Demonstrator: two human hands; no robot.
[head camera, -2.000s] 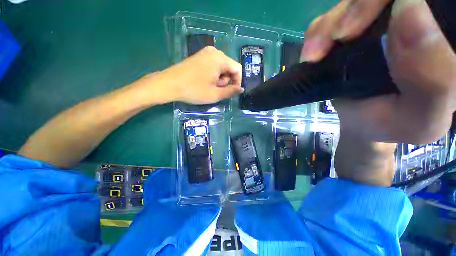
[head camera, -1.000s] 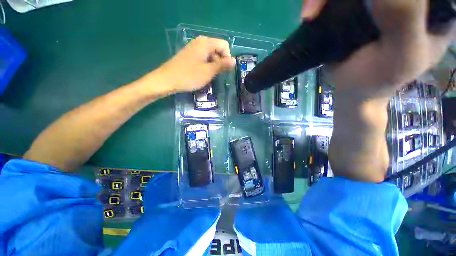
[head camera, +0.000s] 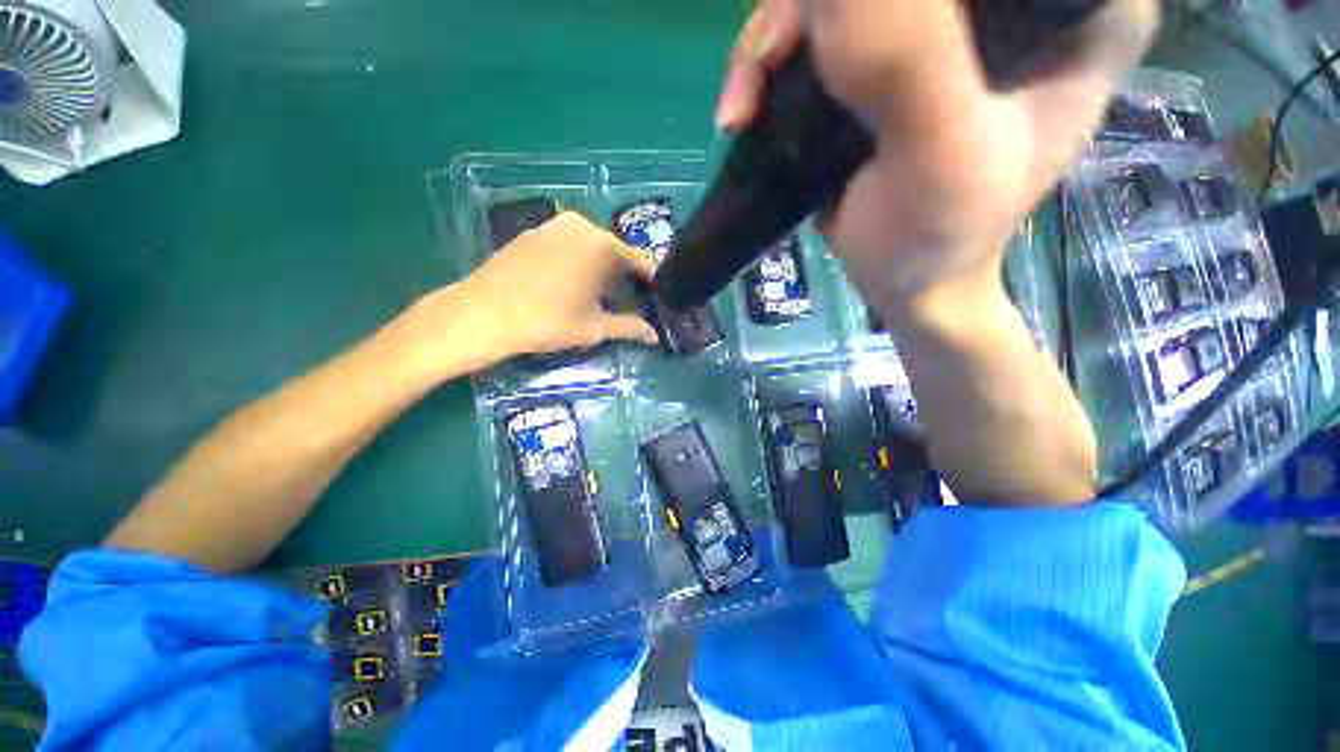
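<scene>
A clear blister tray (head camera: 625, 385) holds black handheld terminals in two rows. My right hand (head camera: 941, 162) grips the thick black electric screwdriver (head camera: 764, 191), its tip down on a terminal (head camera: 688, 326) in the upper row. My left hand (head camera: 570, 290) is beside that terminal, its fingertips at the housing edge close to the driver tip; whether they hold anything is too small to tell. Another terminal (head camera: 551, 492), with its board end showing, lies in the lower left pocket. A tilted terminal (head camera: 703, 507) lies right of it.
A second blister tray (head camera: 1161, 323) with similar units stands at the right, the black driver cord (head camera: 1212, 397) crossing it. A white fan (head camera: 103, 88) is at the upper left, a blue bin (head camera: 22, 323) below it. Dark parts with yellow frames (head camera: 370, 623) lie at the lower left.
The view has shifted, bringing the fan into sight. The terminal under the driver now lies tilted in its pocket, and my left fingertips have come down to its edge. The driver stands steeper.
</scene>
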